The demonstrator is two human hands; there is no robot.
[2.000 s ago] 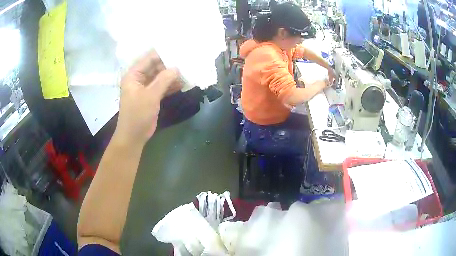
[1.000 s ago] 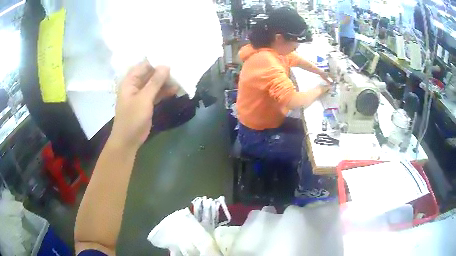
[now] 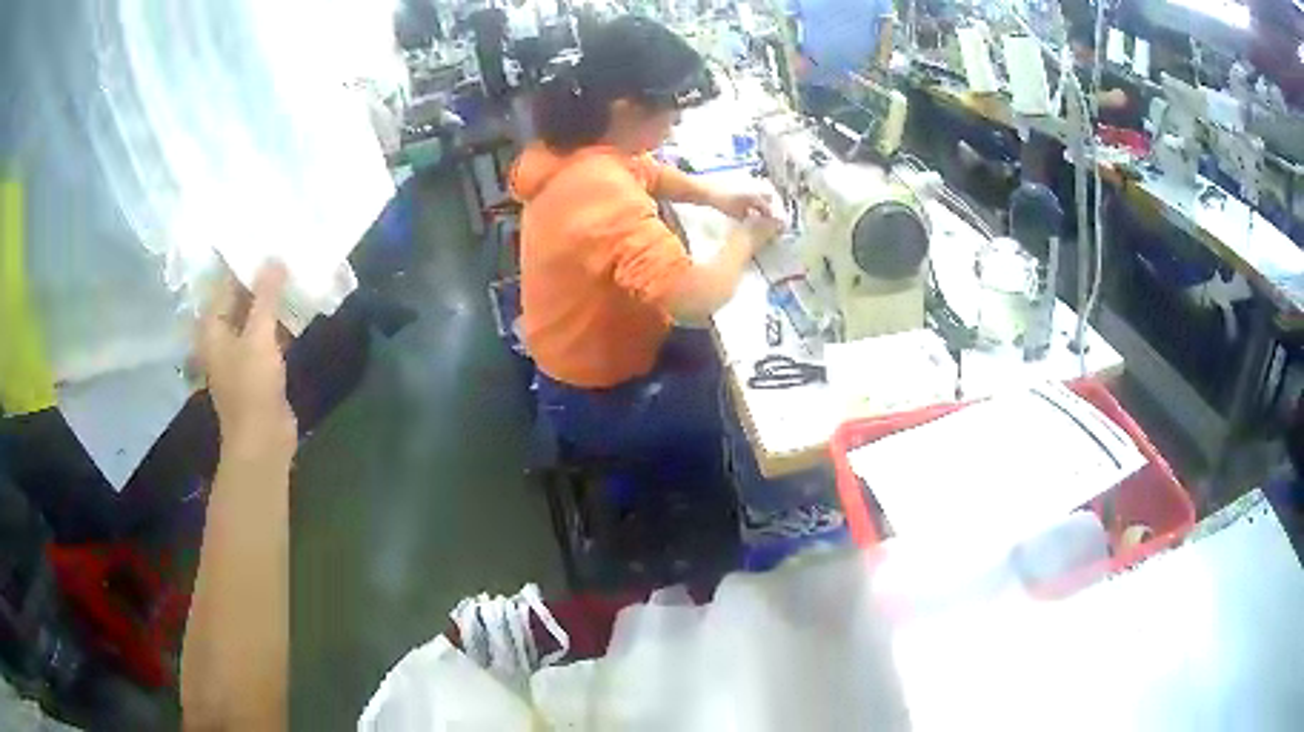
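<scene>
My left hand (image 3: 246,350) is raised at the left, bare, with thumb and fingers pinching the lower edge of a hanging white cloth (image 3: 265,136). The cloth is partly overexposed and cut off by the top edge. A yellow paper label (image 3: 20,300) shows on hanging white cloth at the far left edge. My right hand is not in view. More white cloth (image 3: 715,665) lies in a loose heap at the bottom, with bunched white strips (image 3: 504,629) on its left.
A person in an orange hoodie (image 3: 608,265) sits at a cream sewing machine (image 3: 875,250). Black shears (image 3: 787,373) lie on that white table (image 3: 787,436). A red plastic basket (image 3: 858,493) holds white sheets at the right. A red object (image 3: 115,608) is at lower left.
The view has turned right, so the person, machine and basket appear further left. My left hand still pinches the cloth and appears further left and slightly lower.
</scene>
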